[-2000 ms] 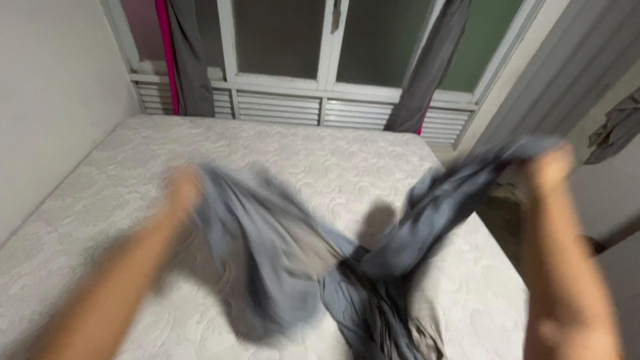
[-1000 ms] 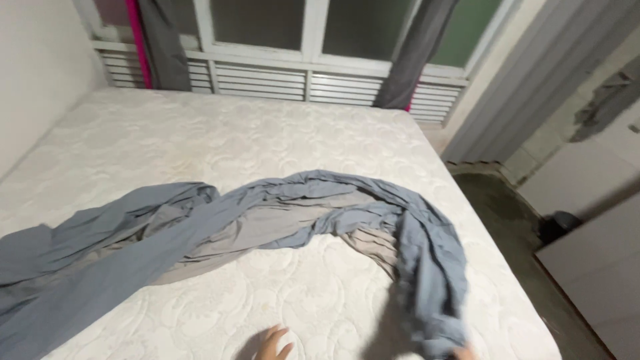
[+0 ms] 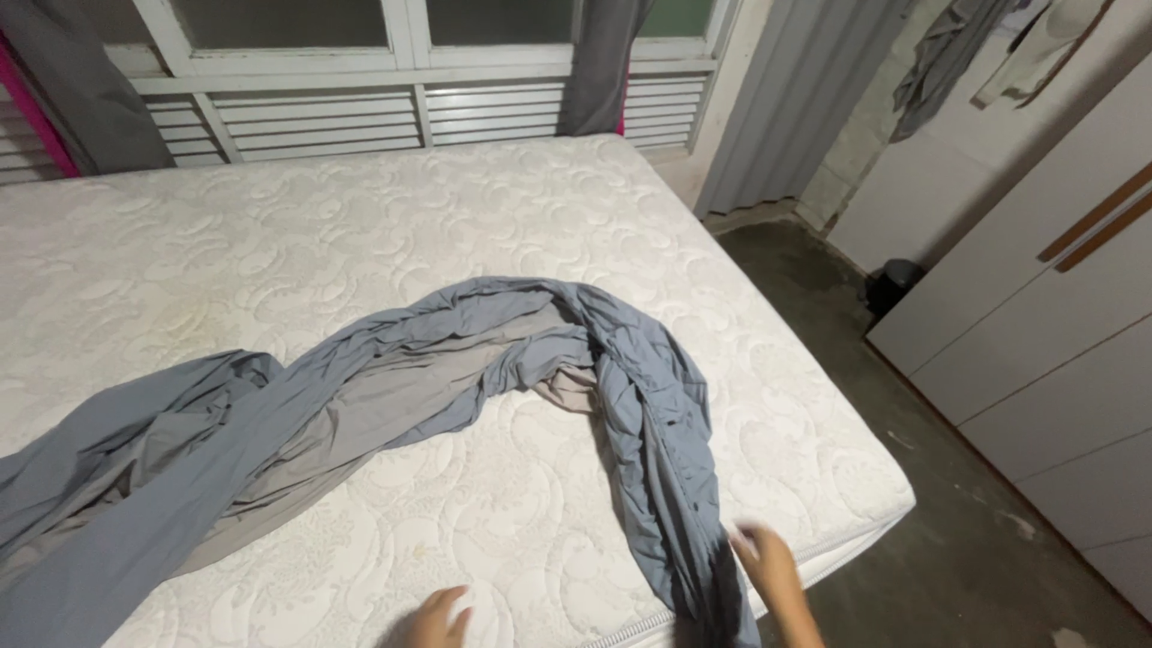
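Note:
A bunched blue-grey fitted sheet or similar bed cloth [image 3: 657,405] lies in an arch across a bare white quilted mattress [image 3: 504,216], its grey-beige inner side partly showing. One end hangs over the near edge at the lower right; the other runs out at the lower left. My left hand [image 3: 441,619] is low in the middle, over the mattress, fingers apart and holding nothing. Beside the cloth's right end is my right hand [image 3: 760,553], blurred, thumb and fingers near the fabric; whether it touches or grips it cannot be told.
Dark grey curtains [image 3: 603,67] hang at the window [image 3: 288,63] behind the mattress. A white wardrobe [image 3: 1035,360] stands on the right across a strip of dark floor [image 3: 900,450]. A small black bin [image 3: 891,286] sits by its corner, and clothes [image 3: 940,67] hang above.
The cloth, stretched in the air between both hands two seconds ago, now lies on the mattress. My left hand has let go of it. The view has shifted to the right.

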